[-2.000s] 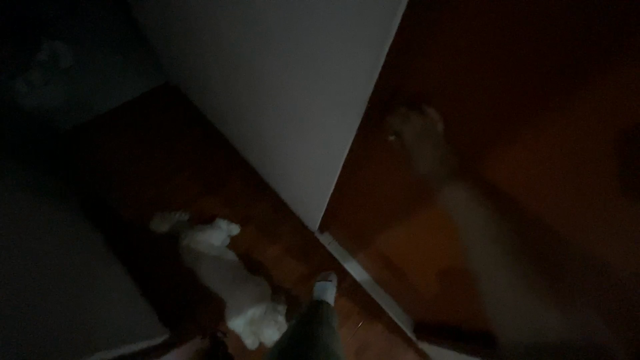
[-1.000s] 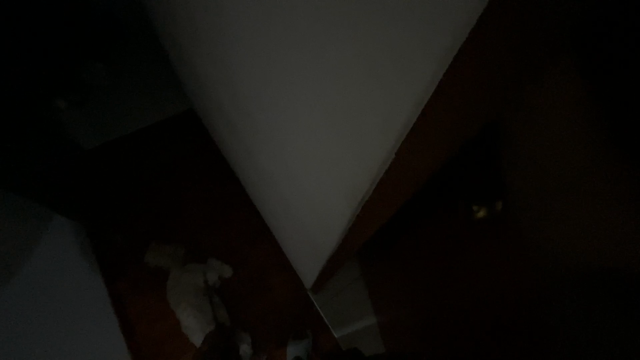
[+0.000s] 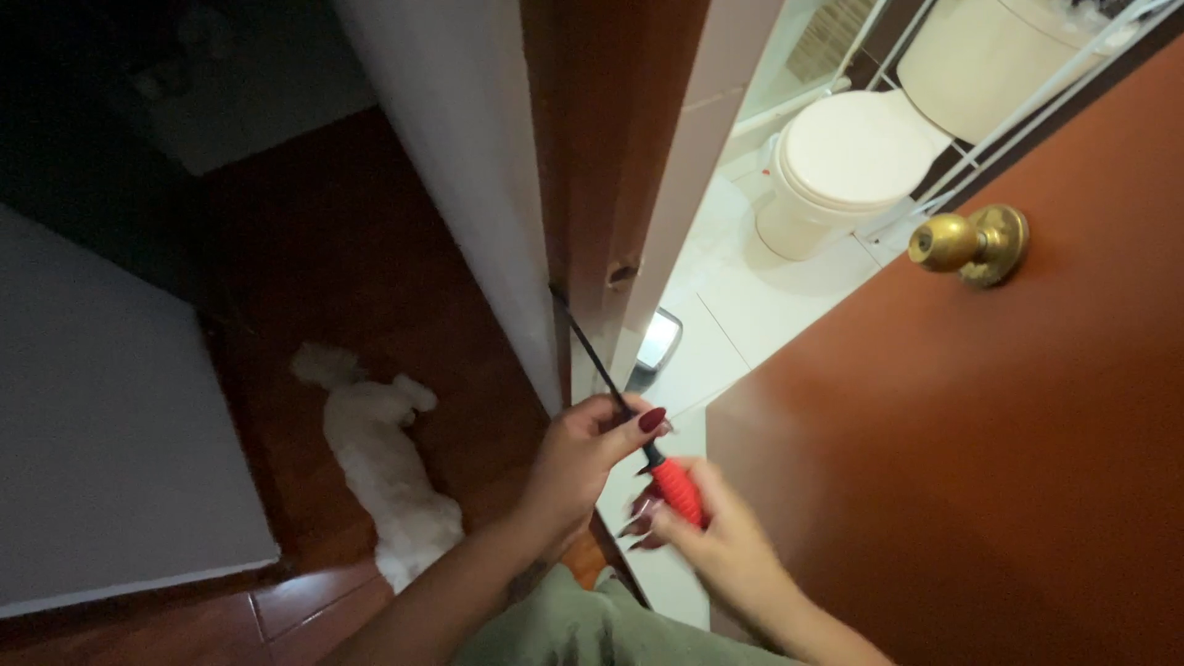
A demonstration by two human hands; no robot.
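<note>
A long thin tool with a ribbed red handle (image 3: 678,490) and a black shaft (image 3: 597,356) lies across the doorway, its far end near the edge of the wooden door frame (image 3: 592,185). My left hand (image 3: 578,453) pinches the shaft between thumb and fingers, close to the handle. My right hand (image 3: 717,532) is closed around the red handle, slightly blurred. The tip looks like a screwdriver's but is too small to make out. Above it, the frame has a strike hole (image 3: 622,273).
A brown door (image 3: 971,416) with a brass knob (image 3: 943,242) stands ajar at right. Beyond it are a toilet (image 3: 856,153) and a small bin-like object (image 3: 657,342) on white tiles. A white dog (image 3: 384,462) lies on the dark floor at left, beside a pale wall (image 3: 102,416).
Light now fills the bathroom, and the door stands ajar where the view was dark. Both hands and the red-handled tool are now in view; two seconds ago only one arm showed, reaching at right.
</note>
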